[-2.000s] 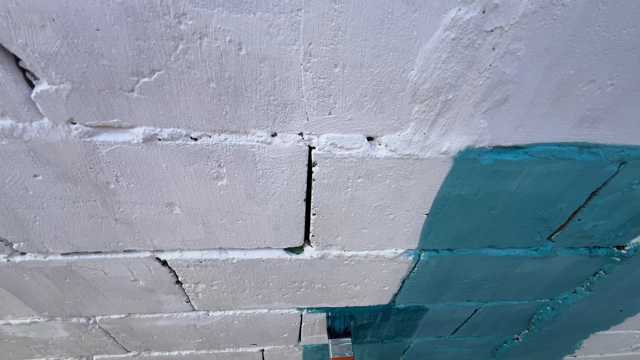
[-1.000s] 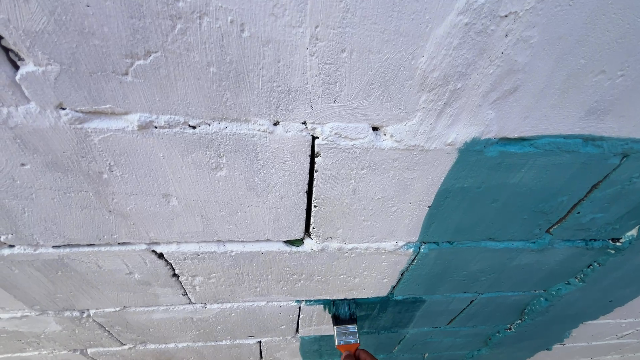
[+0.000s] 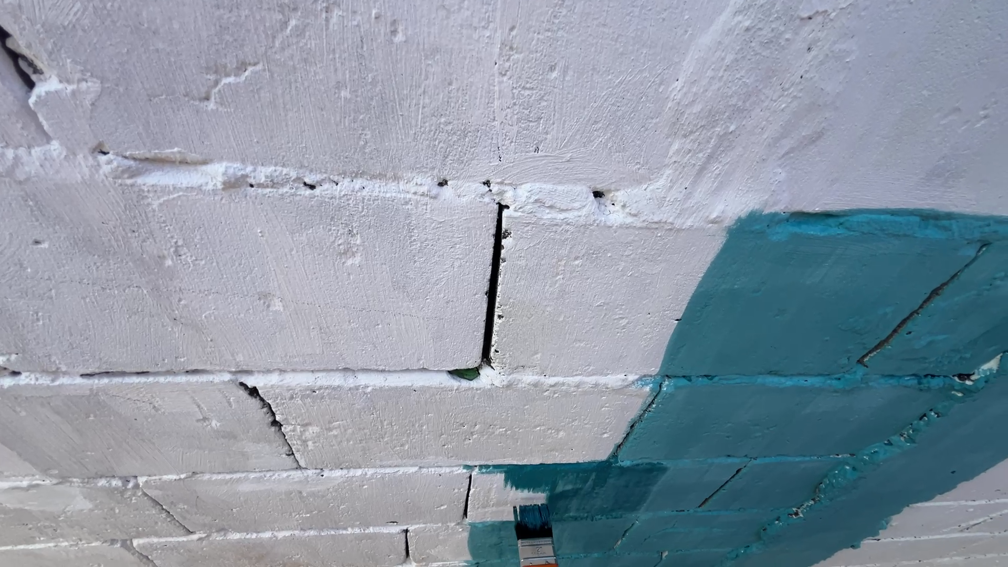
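A paintbrush with teal paint on its bristles and a metal ferrule shows at the bottom of the view, a little right of the middle. Its bristles lie against the block wall, at the edge of darker, wet-looking teal paint. Only the top of its orange handle is seen; the rest is cut off by the frame. Neither my left hand nor my right hand is in view.
White-painted blocks with rough mortar joints fill most of the view. A dark open gap runs upright between two blocks, with a small green thing at its foot. Teal paint covers the right side.
The fingers seen at the brush handle one second ago are out of view now. The brush has moved lower, away from the mortar joint where its bristles were.
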